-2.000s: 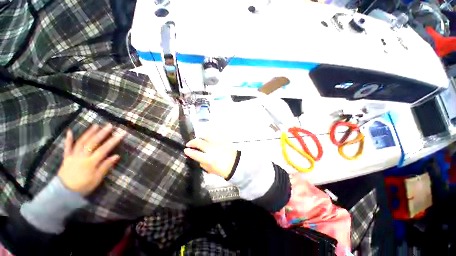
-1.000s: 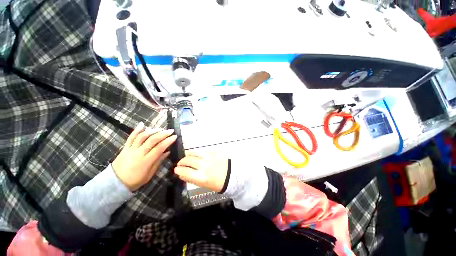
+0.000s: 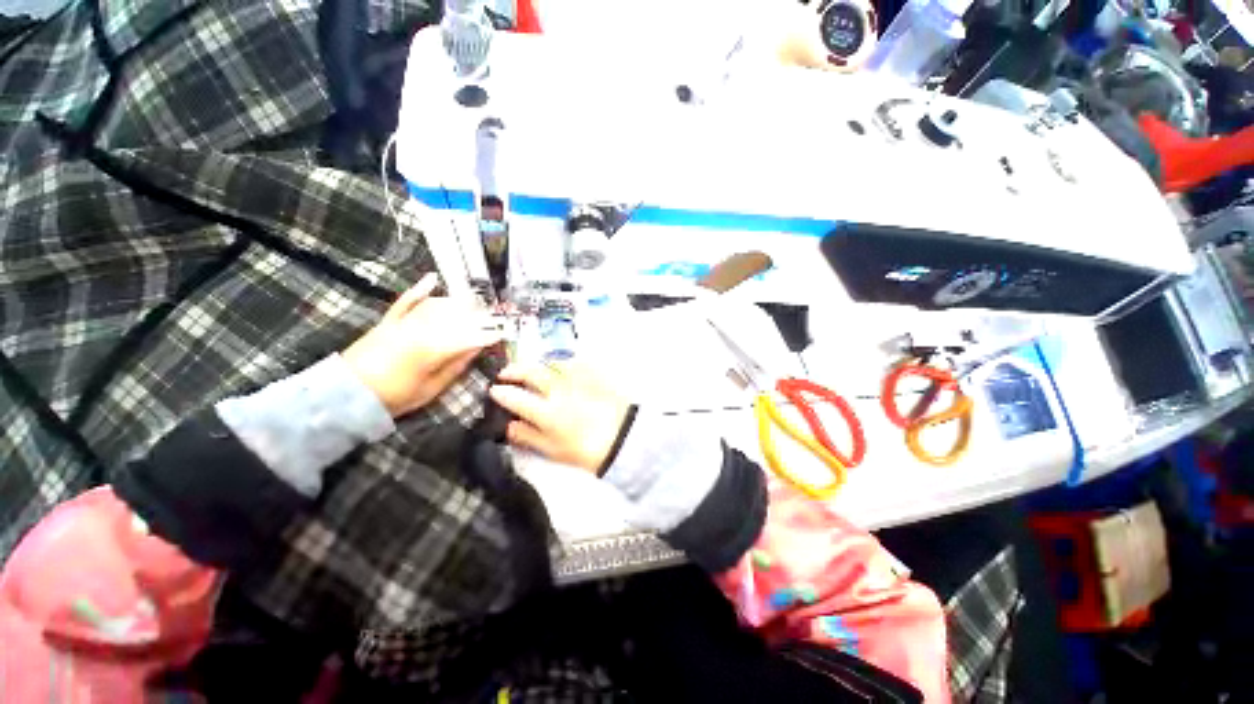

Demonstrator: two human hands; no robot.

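Note:
A large black, grey and cream plaid garment panel [image 3: 310, 206] with black-trimmed seams lies left of and under the needle end of the white sewing machine [image 3: 660, 151]. My left hand [image 3: 420, 355] holds the cloth by its black edge, fingertips close to the presser foot [image 3: 516, 314]. My right hand [image 3: 561, 415] is just right and nearer to me, its fingertips closed on the same edge. The hands nearly touch. The exact finger grip is partly hidden. The panel's near part hangs towards my lap.
Scissors with red and yellow handles [image 3: 811, 437] lie right of my right hand. A second pair [image 3: 928, 413] lies farther right. A brown tab [image 3: 737, 271] is on the machine. A ruler strip [image 3: 612, 554] runs along the front edge. Plaid cloth [image 3: 983, 626] shows at lower right.
My left hand has moved from flat on the panel to the edge beside the presser foot. My right hand stays at the edge. The near cloth is now bunched towards my lap.

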